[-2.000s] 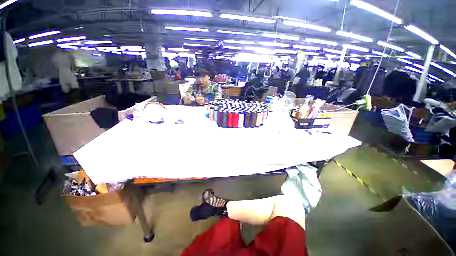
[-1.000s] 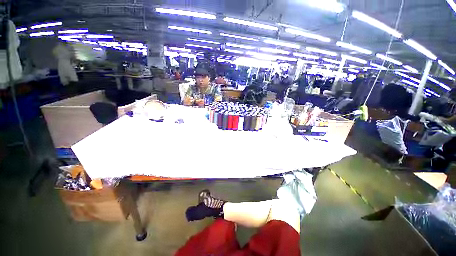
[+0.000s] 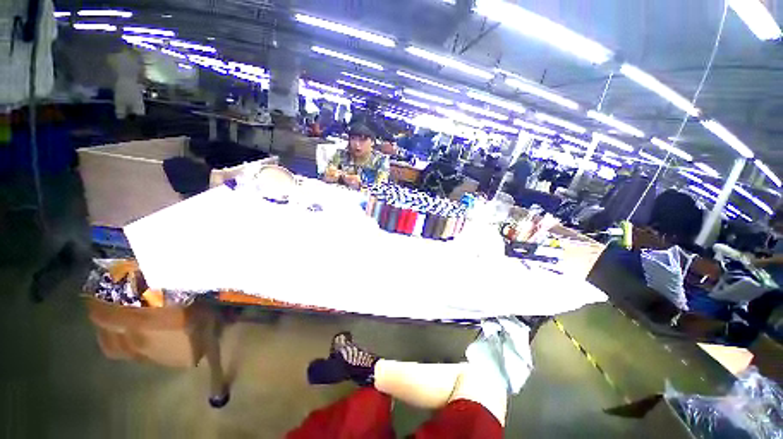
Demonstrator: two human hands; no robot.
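Note:
Neither of my hands is in the picture. A white-covered table (image 3: 343, 257) stands in front of my crossed legs. A dense block of upright thread spools (image 3: 416, 213) stands toward its far side, with black-and-white tops and red, grey and brown sides. Right of it is a dark tray (image 3: 532, 250) with upright sticks. A pale disc with a tan rim (image 3: 276, 183) lies at the far left, with small dark bits (image 3: 315, 207) beside it. A light green cloth (image 3: 502, 353) hangs at the table's near right edge by my knee.
A person (image 3: 356, 159) sits across the table, hands together in front. A large open carton (image 3: 129, 184) stands behind the left end. A low carton of mixed scraps (image 3: 146, 333) is under it. Clear plastic (image 3: 730, 411) lies at lower right. Yellow-black tape (image 3: 584, 353) marks the floor.
The view has tilted, so the table's right side sits lower and the ceiling lights slant. The person across the table shows with the head more upright than two seconds ago. The tabletop things appear unmoved.

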